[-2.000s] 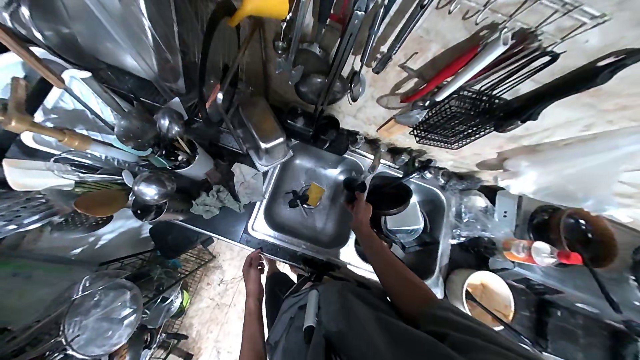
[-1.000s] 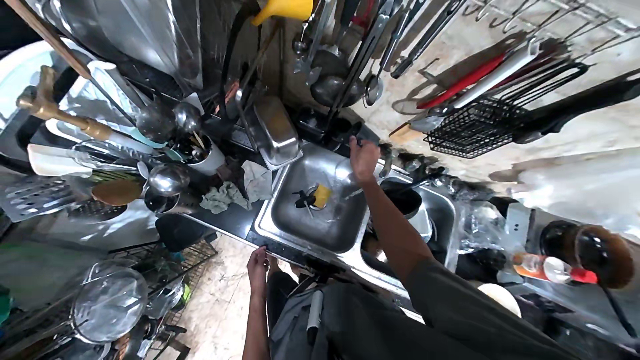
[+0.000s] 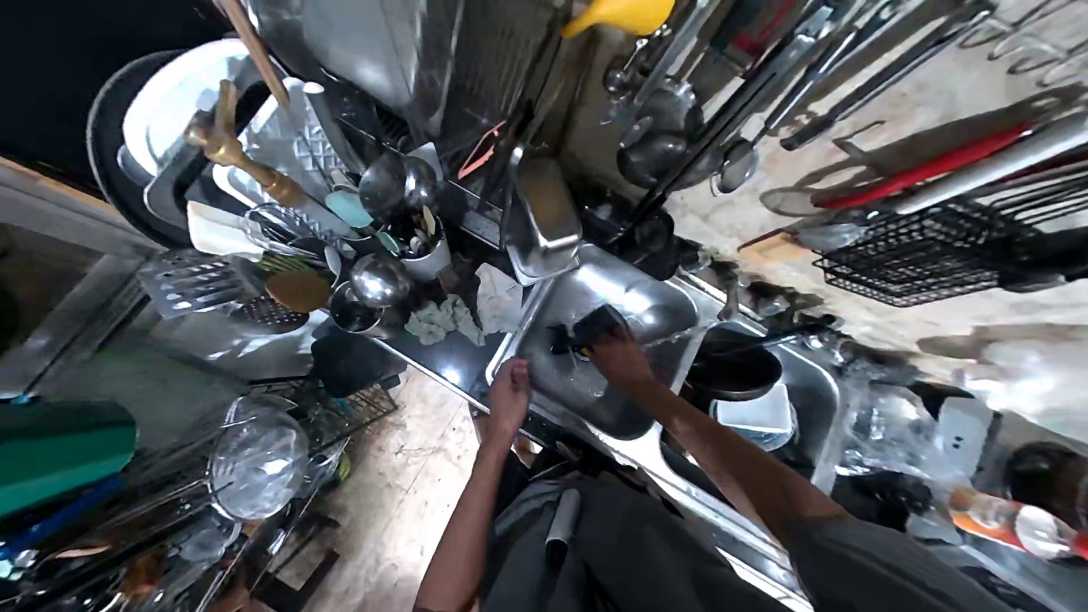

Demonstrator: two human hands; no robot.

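Inside the left basin of a steel double sink (image 3: 633,412), my right hand (image 3: 619,353) grips a small dark object (image 3: 599,323) whose kind I cannot make out. A bit of yellow shows under the fingers, and a black piece (image 3: 559,338) lies beside them on the basin floor. My left hand (image 3: 510,387) is at the basin's front left rim, its fingers curled; whether anything is in it cannot be told. The right basin holds a dark pan (image 3: 733,365) and a clear plastic container (image 3: 755,416).
Left of the sink lie crumpled cloths (image 3: 446,321) and a steel pan (image 3: 544,212). A holder of utensils (image 3: 425,255) stands behind them. Ladles and tongs hang on the wall, with a black wire basket (image 3: 914,259) at right. A mesh strainer (image 3: 259,459) is at lower left.
My right hand has come from the faucet area at the back of the sink down into the left basin. My left hand has moved up to the sink's front rim. The view has shifted left.
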